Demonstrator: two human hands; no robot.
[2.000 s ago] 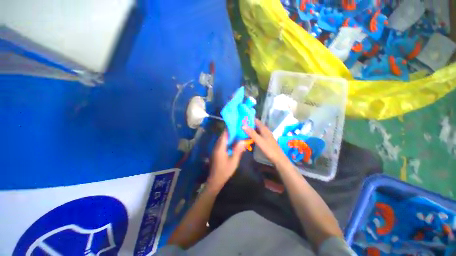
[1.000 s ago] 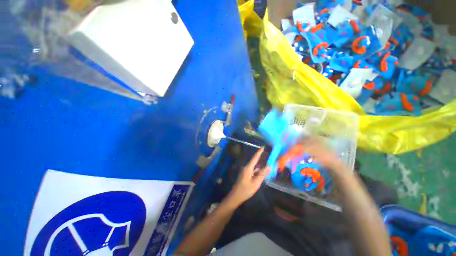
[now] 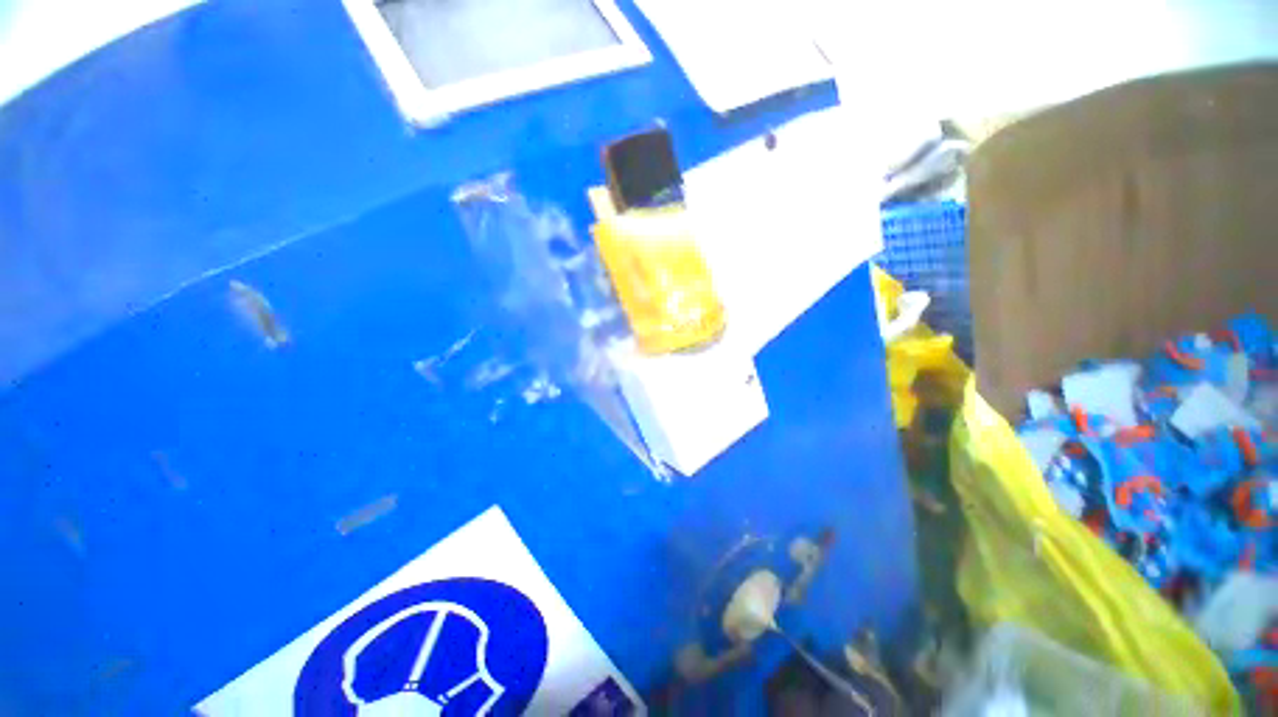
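Neither of my hands is in the picture. The blue stuffing machine [image 3: 351, 350] fills the left and middle of the view. The pale nozzle base [image 3: 753, 605] sits low on its wall, with the thin metal filling nozzle [image 3: 820, 665] running down to the right towards the bottom edge. No piece shows on the visible part of the tube. The blurred corner of a pale container [image 3: 1030, 679], likely the white basket, shows at the bottom edge.
A yellow object with a dark top [image 3: 659, 280] rests on the white metal box [image 3: 694, 406]. The safety sign [image 3: 421, 651] is at lower left. The yellow bag [image 3: 1079, 588] borders a heap of blue, orange and white pieces [image 3: 1142, 483] before a brown cardboard wall [image 3: 1121, 238].
The view has swung up and left, so my hands and lap have left the picture. The machine's upper part now shows. The piece seen earlier by the nozzle is out of view.
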